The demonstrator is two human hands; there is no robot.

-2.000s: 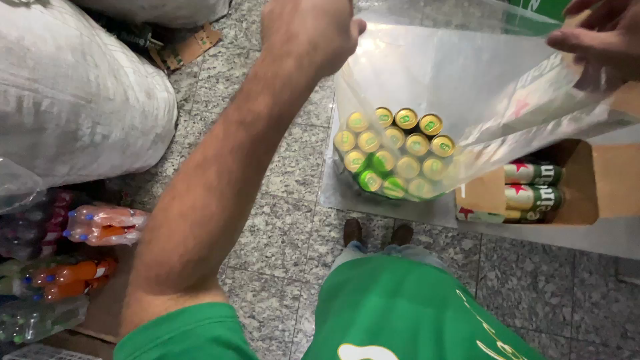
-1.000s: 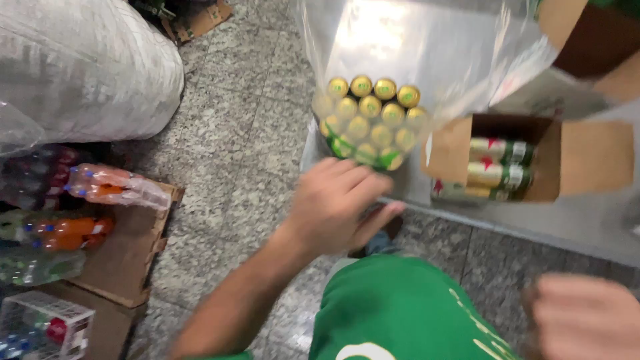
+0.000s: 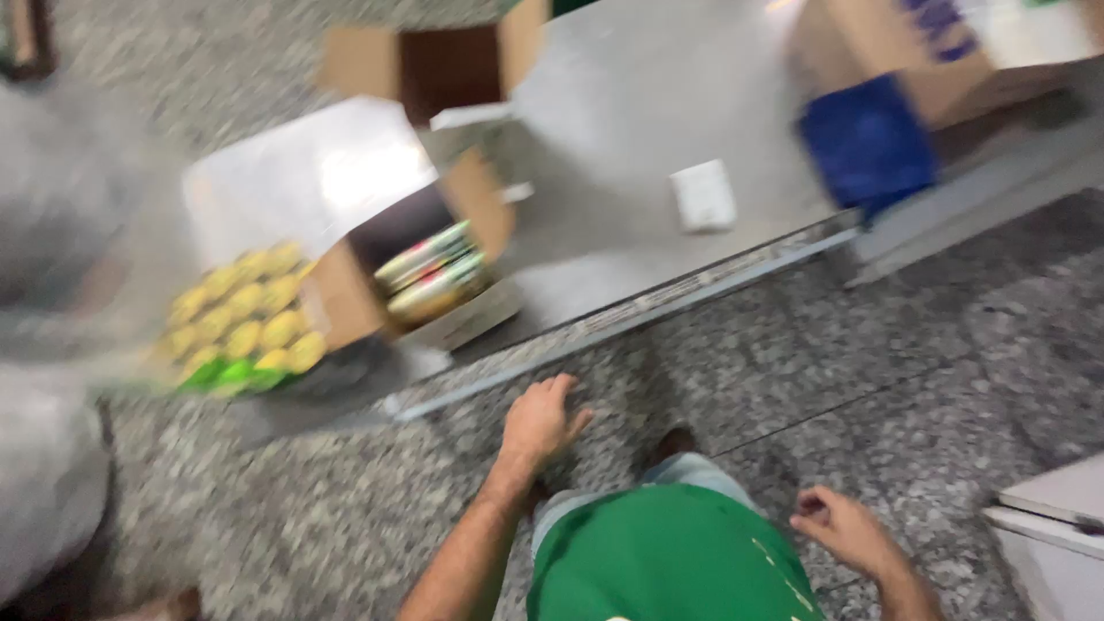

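My left hand point(image 3: 543, 418) hangs just off the metal table's front edge point(image 3: 621, 315), fingers apart, holding nothing. Low on the right, beside my green shirt, my right hand point(image 3: 837, 526) has its fingers loosely curled and nothing visible in it. A group of yellow-topped cans point(image 3: 246, 302) stands at the table's left end, with clear plastic film point(image 3: 129, 233) around and beyond it. Touching or very near the cans is an open cardboard box point(image 3: 345, 297) with several green-and-white cans point(image 3: 431, 267) lying inside. The view is blurred.
Behind sits another open cardboard box point(image 3: 358, 65). A small white packet point(image 3: 703, 197) and a dark blue cloth or bag point(image 3: 869, 142) lie further right, by a large carton point(image 3: 897, 60). A big pale sack point(image 3: 47, 483) is at left, a white box-like object point(image 3: 1056, 517) at lower right.
Both hands were up at the plastic film two seconds ago; the film has been let go and they are now low, away from the cans. The view has swung to the right.
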